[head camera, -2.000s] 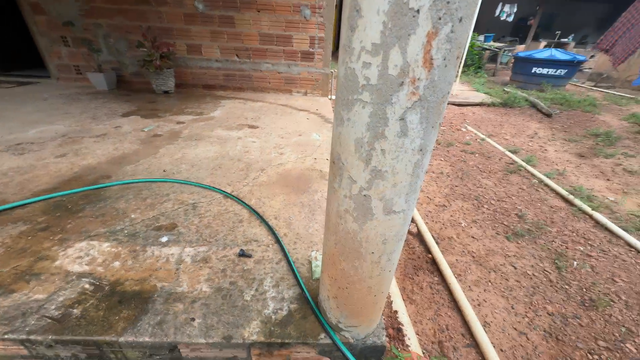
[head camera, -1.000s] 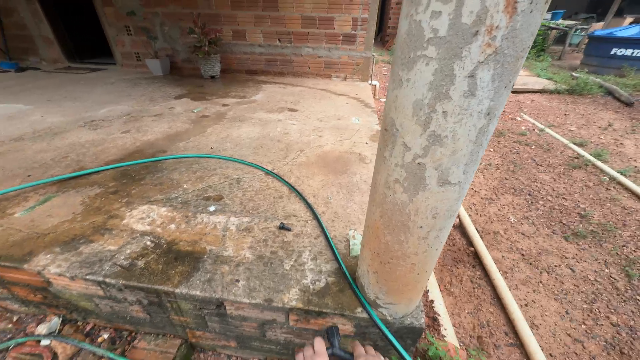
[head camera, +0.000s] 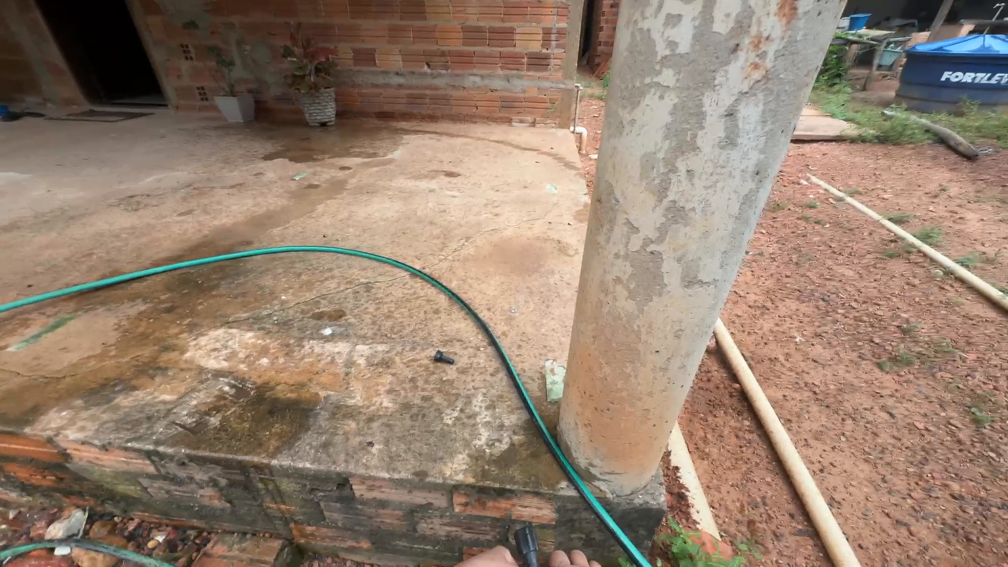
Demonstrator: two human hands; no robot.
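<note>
At the bottom edge, my left hand (head camera: 488, 557) and my right hand (head camera: 572, 559) show only in part, on either side of a black plastic hose nozzle (head camera: 527, 545). The nozzle points up and is held between them; their full grip is cut off by the frame. A green garden hose (head camera: 417, 273) curves over the concrete slab (head camera: 378, 315) and drops over its edge beside the round pillar (head camera: 669, 260). A small black fitting (head camera: 443, 357) lies on the slab, left of the hose.
The slab has a brick edge (head camera: 346, 512) in front of me. More hose (head camera: 94, 547) lies among rubble at lower left. Pale pipes (head camera: 780, 441) run along the red ground at right. Potted plants (head camera: 317, 106) stand by the brick wall, and a blue water tank (head camera: 957, 79) stands behind.
The fingers and black nozzle, absent from the oldest frame, have come into view at the bottom. The view has swung left and tilted down.
</note>
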